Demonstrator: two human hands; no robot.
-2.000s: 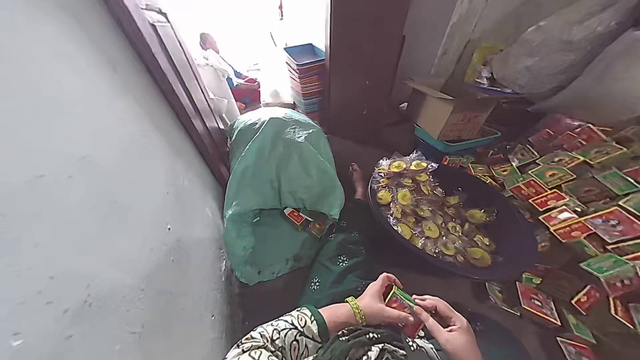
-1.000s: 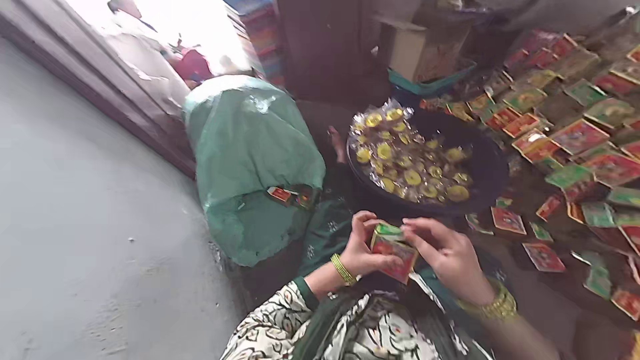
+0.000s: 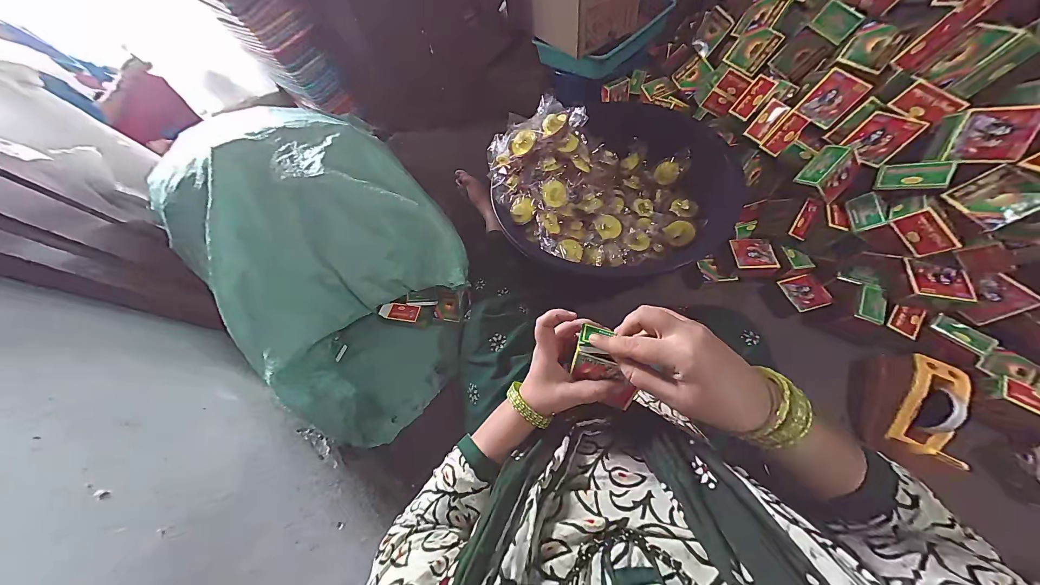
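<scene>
Above my lap, my left hand (image 3: 561,370) grips a small red and green cardboard box (image 3: 597,366) from the left side. The fingers of my right hand (image 3: 691,366) press on the green end flap at the top of that box. Whether anything is inside the box cannot be seen. Just beyond my hands stands a dark round basin (image 3: 715,191), holding many yellow round items in clear plastic wrap (image 3: 554,193). To the left, a large green sack (image 3: 325,227) has a few small boxes (image 3: 402,312) at its opening.
Many red and green printed boxes (image 3: 881,138) lie spread over the floor at the right. A yellow-orange frame-like object (image 3: 926,410) is near my right forearm. Behind the basin, a cardboard carton (image 3: 581,24) sits in a teal tray (image 3: 605,61). A pale wall (image 3: 162,439) borders the left.
The view has tilted down and shifted. My right hand has gone from beside the box to over its top, and its fingers are on the green flap.
</scene>
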